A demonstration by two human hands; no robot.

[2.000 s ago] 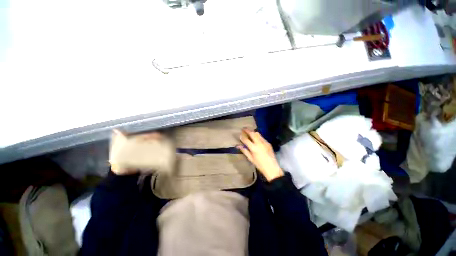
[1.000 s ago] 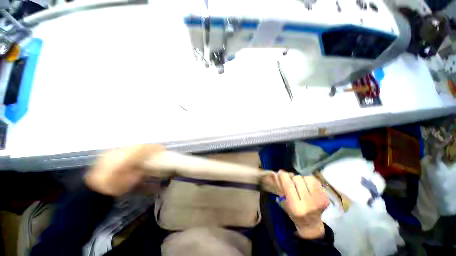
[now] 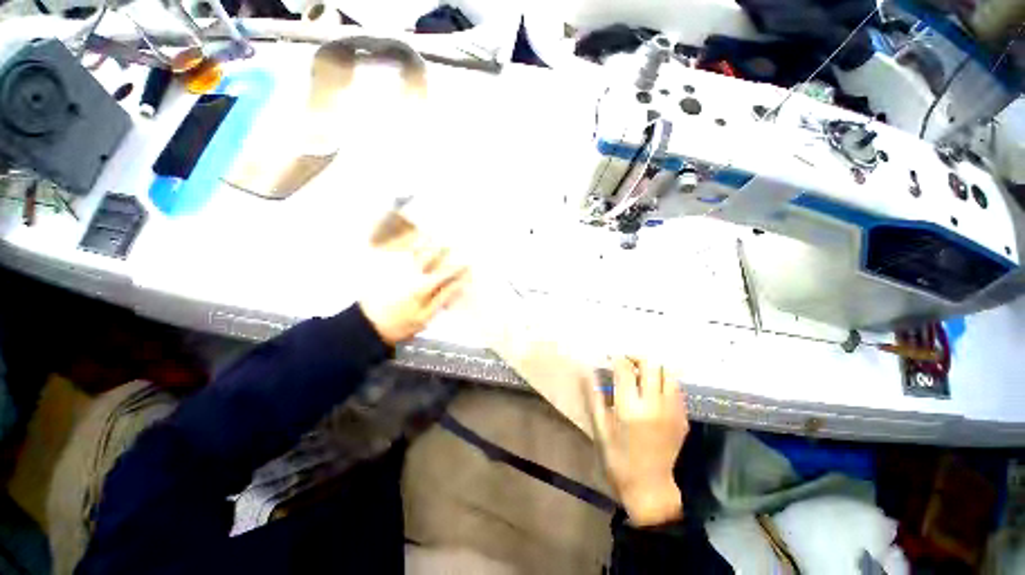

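The tan waistband strip (image 3: pixel 551 376) runs from the table's front edge onto the white table, partly washed out by glare. A tan band loops at the back left, with its end (image 3: pixel 281 174) on the table. My left hand (image 3: pixel 416 294) lies on the table beside a small brown patch, fingers spread. My right hand (image 3: pixel 643 432) is at the table's front edge with its fingers closed on the near part of the strip. A small bright blue thing (image 3: pixel 605 388) shows at its fingers. Wider tan garment pieces (image 3: pixel 495 483) with a dark band lie on my lap.
A sewing machine (image 3: pixel 776 191) stands at right, with dark tweezers (image 3: pixel 749 286) under its arm and red-handled snips (image 3: pixel 927 346) near its right end. A black phone (image 3: pixel 193 137) lies on a blue mat at left, near a small dark box (image 3: pixel 114 225). White cloth (image 3: pixel 832 534) is below the table.
The view has swung left and shows more of the table. The strip has moved from above my lap onto the table. My left hand has reached forward over the table; my right hand is at its edge.
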